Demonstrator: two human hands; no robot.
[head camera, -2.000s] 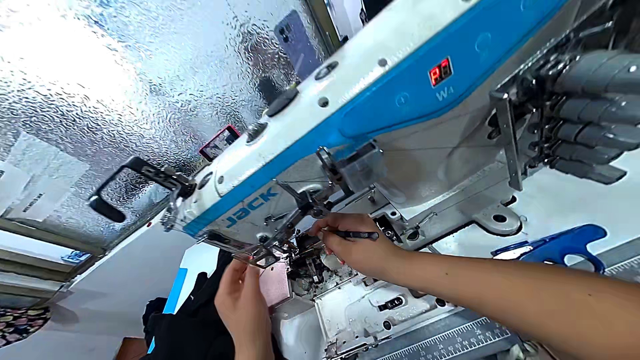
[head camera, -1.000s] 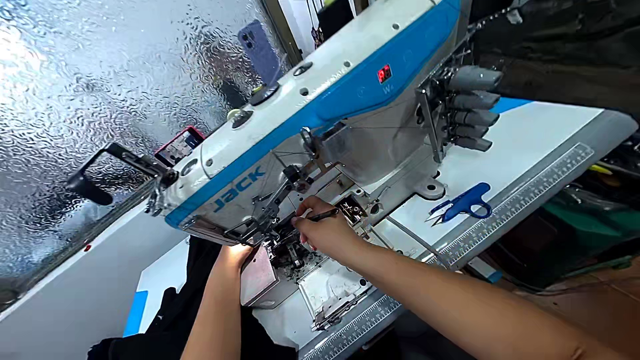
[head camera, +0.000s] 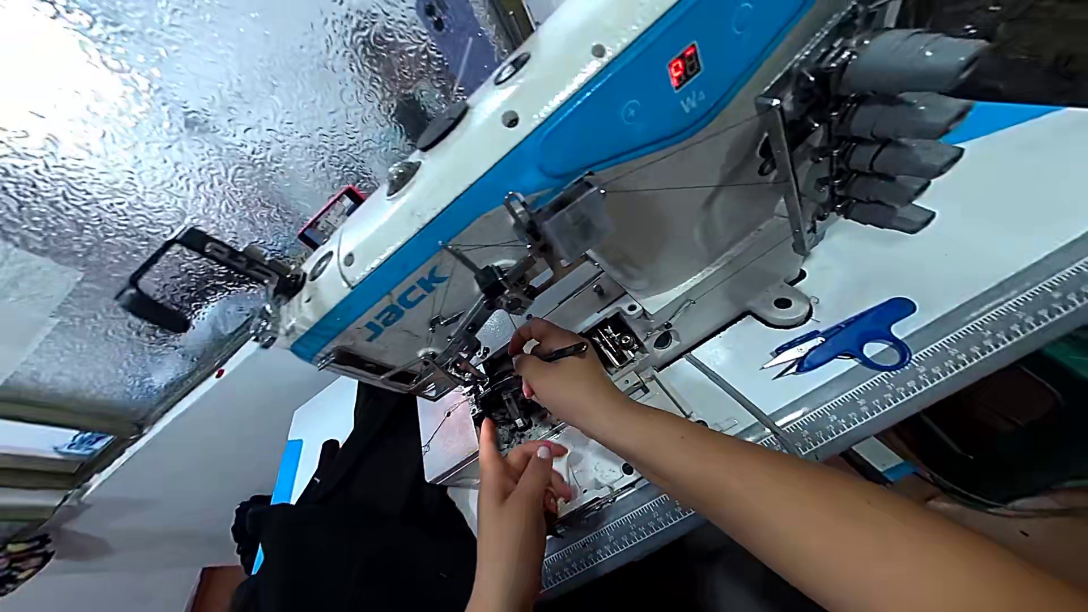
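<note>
A white and blue Jack industrial sewing machine (head camera: 476, 212) fills the middle of the head view, with its lower mechanism (head camera: 510, 408) uncovered. Over that mechanism, my right hand (head camera: 561, 374) is closed around a slim dark tool, likely tweezers (head camera: 568, 351); the tip is hard to make out. My left hand (head camera: 518, 493) is palm up in front of the needle area, its index finger pointing at the exposed parts and the others loosely bent, with nothing seen in it. Black fabric (head camera: 365, 518) lies left of that hand.
Blue-handled thread snips (head camera: 850, 340) lie on the white table, right of my right hand. A measuring tape strip (head camera: 943, 353) runs along the table's front edge. Grey-wrapped tension posts (head camera: 901, 127) stick out at the upper right. Behind the machine is a textured glass pane (head camera: 212, 110).
My left hand has come out from beside the needle area to the front of the mechanism, its fingers now in view. My right hand stays over the mechanism with the dark tool.
</note>
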